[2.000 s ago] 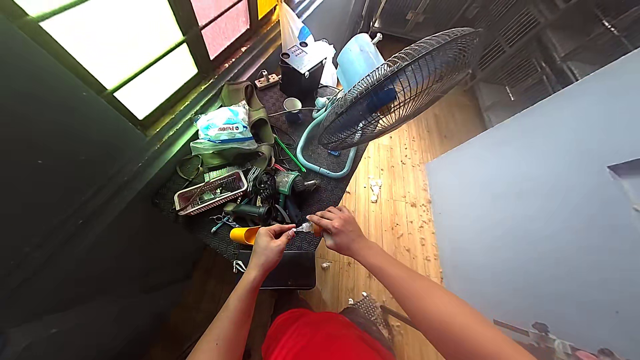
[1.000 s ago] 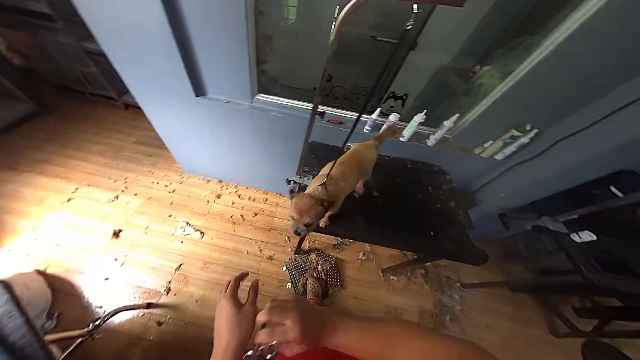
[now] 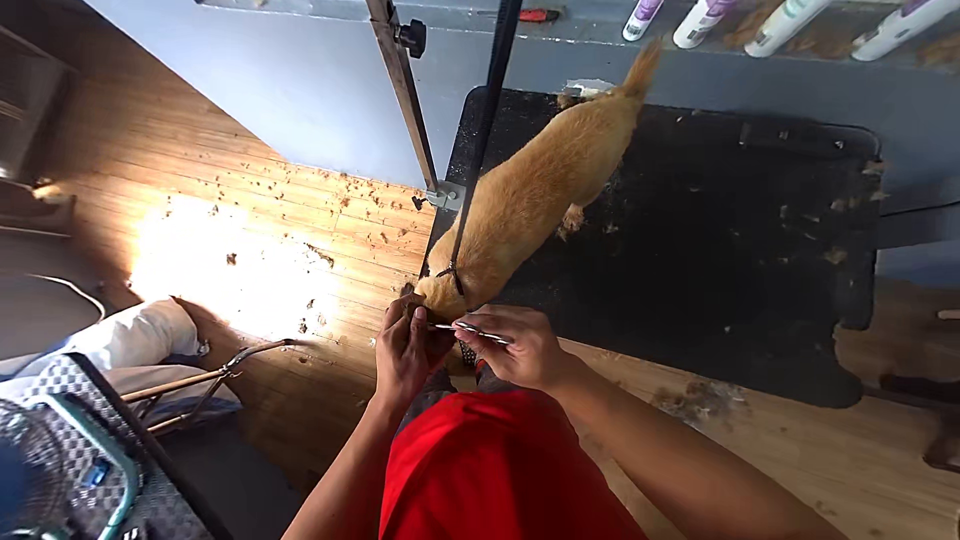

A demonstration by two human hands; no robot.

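Note:
A tan dog [image 3: 532, 187] stands on a black grooming table [image 3: 712, 255], its head low at the table's front left edge. A dark noose lead [image 3: 480, 150] runs from above down to its neck. My left hand [image 3: 403, 345] is closed on the dog's ear or the side of its head; which of these is partly hidden by my fingers. In my right hand [image 3: 517, 345] is a slim metal tool [image 3: 480, 331], seemingly a hemostat or scissors, its tip pointing left to my left fingers beside the head.
A metal grooming arm [image 3: 409, 97] is clamped to the table's left edge. Several bottles [image 3: 701, 22] and a red-handled tool [image 3: 538, 15] lie along the ledge. Fur litters the wooden floor [image 3: 300, 225]. A stand with a fan [image 3: 30, 465] is at the lower left, near a white cushion [image 3: 142, 334].
The view has swung from the cluttered table to the dog and come closer. Both hands have moved up to the dog's head, my left hand now closed on it.

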